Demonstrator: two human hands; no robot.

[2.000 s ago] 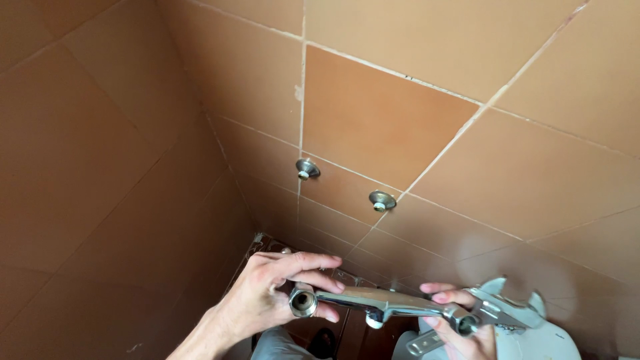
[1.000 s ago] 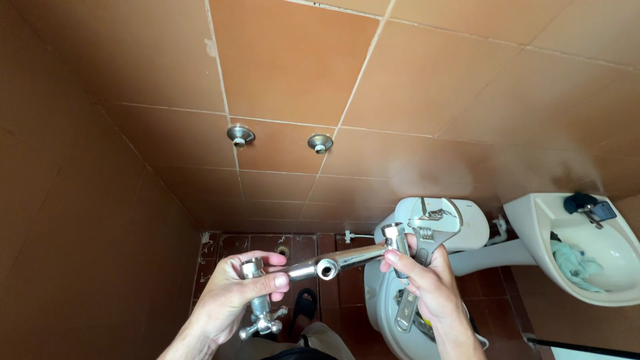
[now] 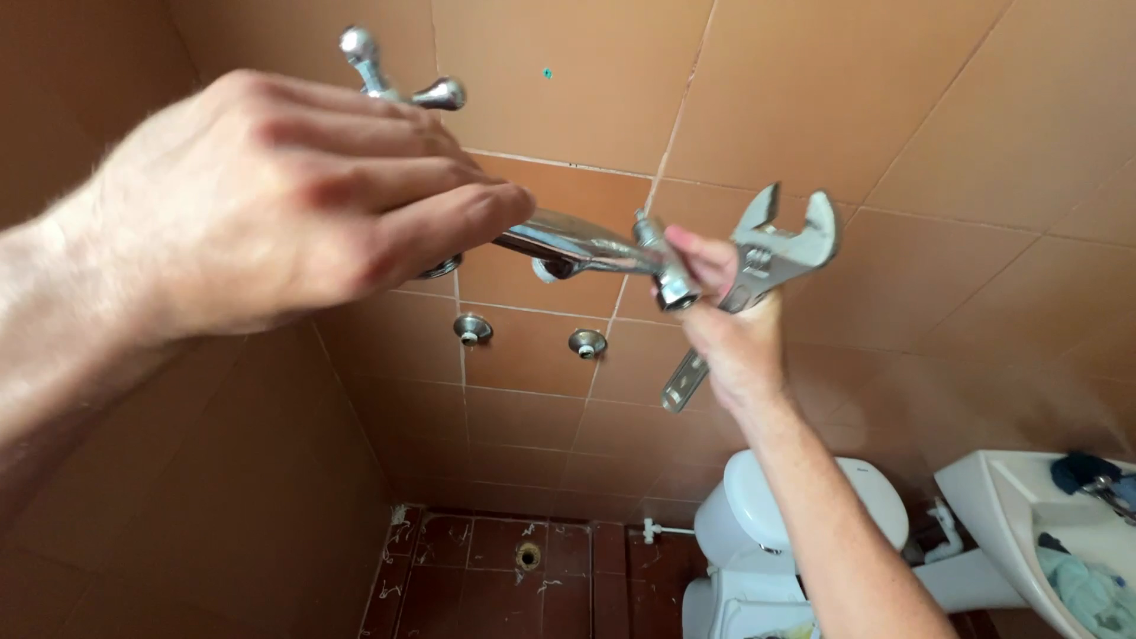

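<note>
My left hand (image 3: 311, 191) grips one end of a chrome mixer tap body (image 3: 577, 241), and a cross handle (image 3: 377, 75) sticks out above its fingers. At the tap's other end, my right hand (image 3: 732, 342) holds the end with a hex nut (image 3: 677, 293) together with an adjustable wrench (image 3: 785, 248), whose jaws stand apart and point up. Below the tap, two threaded pipe connections with round metal flanges, one at the left (image 3: 472, 329) and one at the right (image 3: 587, 343), come out of the tiled wall.
A white toilet (image 3: 754, 524) stands at the lower right, with a small valve (image 3: 652, 531) on the wall beside it. Farther right is a white washbasin (image 3: 985, 488) with cloths in it. A floor drain (image 3: 528, 556) lies below, and a brown tiled wall (image 3: 222, 461) closes the left side.
Both hands have raised the tap from low in front of me to above the wall connections. The wrench has stayed in my right hand.
</note>
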